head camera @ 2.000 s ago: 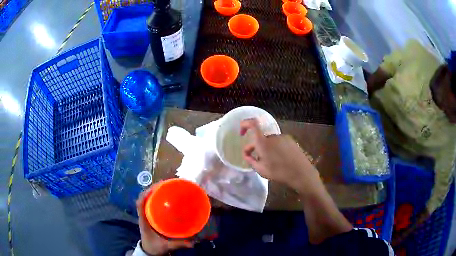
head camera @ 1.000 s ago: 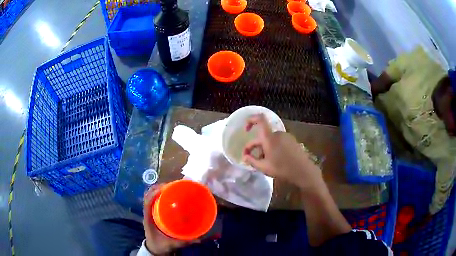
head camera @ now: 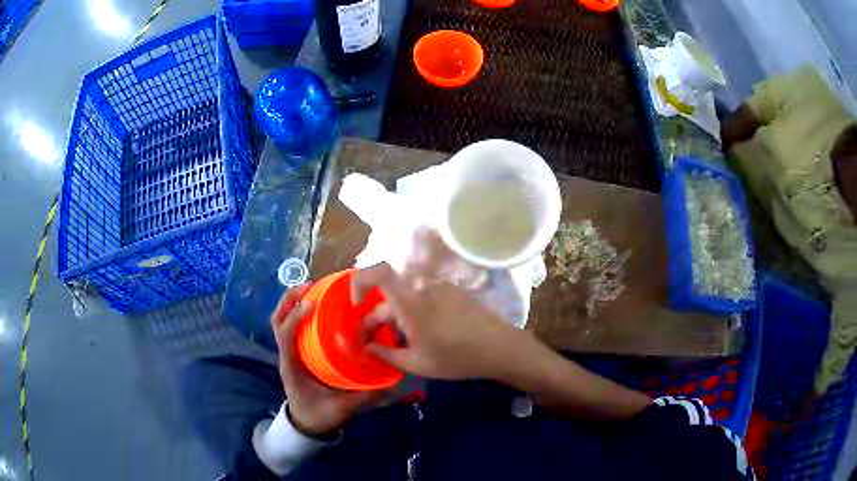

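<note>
My left hand [head camera: 315,390] holds a stack of nested orange cups [head camera: 329,343] low in front of me, tilted so that ridged rims show at its left side. My right hand [head camera: 423,324] has its fingertips inside the top cup; whether they pinch a small part cannot be seen. The white tub [head camera: 503,202] of cloudy liquid stands on the board beyond my right hand. A white rag [head camera: 395,216] lies beside and under the tub. A loose pile of small clear parts [head camera: 587,258] lies right of the tub.
A blue bin of clear parts [head camera: 716,235] is at the board's right end. A blue crate [head camera: 155,254] stands left. A shiny blue ball [head camera: 296,108], dark bottle [head camera: 352,33] and conveyor belt [head camera: 536,103] with orange cups are beyond. A person [head camera: 794,188] is at right.
My right hand has moved from the tub down and left into the top orange cup. The stack is tilted more sideways. The view has shifted, and the clear parts pile is now uncovered.
</note>
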